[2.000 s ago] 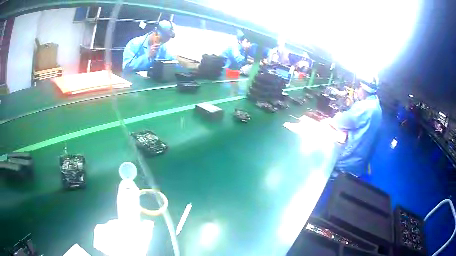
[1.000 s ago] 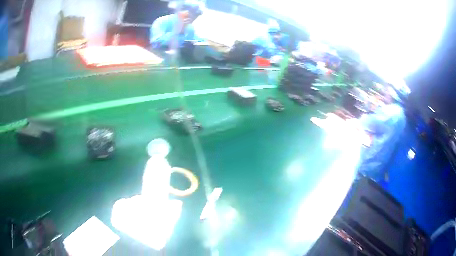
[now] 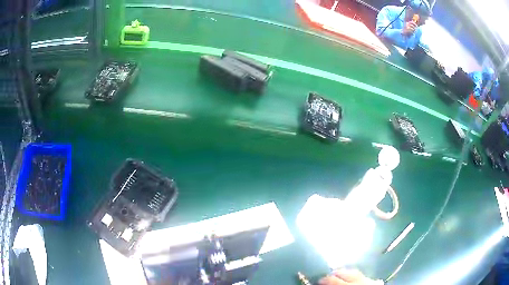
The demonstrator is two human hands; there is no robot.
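An open black two-part housing (image 3: 137, 203) lies at the left of the near bench, its lower end over the white paper strip (image 3: 273, 222). A second dark open unit (image 3: 215, 259) lies on the strip, cut off by the bottom edge. My right hand (image 3: 349, 276) shows only in part at the bottom edge, between a brass nozzle (image 3: 303, 278) and the thin clear hose (image 3: 427, 236). Its grip and the gun body are out of the picture. My left hand is not in view.
A blue bin (image 3: 68, 183) of small dark parts stands left. A white bottle (image 3: 368, 186), white wipe (image 3: 337, 228), tape ring (image 3: 395, 203) and white stick (image 3: 399, 237) lie right. Circuit-board units (image 3: 322, 117) and a dark housing (image 3: 237, 72) line the bench. A person (image 3: 403, 28) sits beyond.
The view has swung left and down, bringing in the blue bin, the open housings and the paper strip. My right hand has come into view at the bottom edge.
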